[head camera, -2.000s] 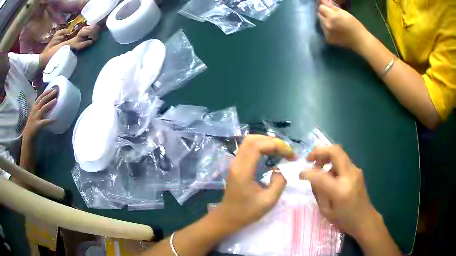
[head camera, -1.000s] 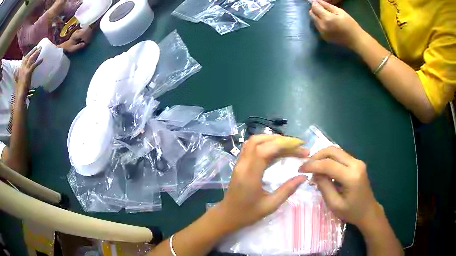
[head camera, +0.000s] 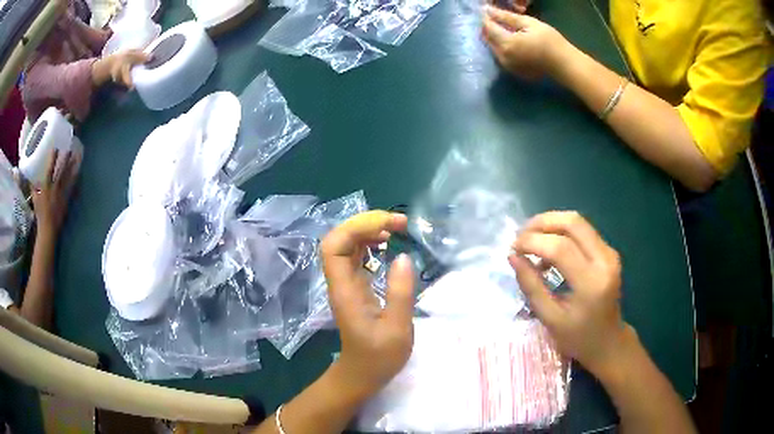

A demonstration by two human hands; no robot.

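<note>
My left hand (head camera: 369, 292) has its thumb and fingers apart, with nothing seen between them. My right hand (head camera: 573, 288) pinches the edge of a clear plastic bag (head camera: 471, 212) at its fingertips; the bag is spread and blurred above the table. Whether it holds anything cannot be told. A stack of empty zip-lock bags (head camera: 450, 373) with pink-red lines lies below my hands at the table edge. A black cable (head camera: 422, 254) with loose metal plugs (head camera: 372, 263) nearby shows beside my left fingers, partly hidden by the hand and bag.
Bagged cables (head camera: 280, 263) lie heaped at left, against white round parts (head camera: 140, 261). More clear bags (head camera: 339, 30) lie at the far side. A pale curved rail (head camera: 127, 383) runs at lower left. A person in yellow (head camera: 704, 76) works opposite; other workers' hands hold white rings (head camera: 176, 66) at far left.
My hands have moved apart, my left hand going left and off the bag. The clear bag now spreads out from my right fingertips. At far left, workers' hands and white rings have moved.
</note>
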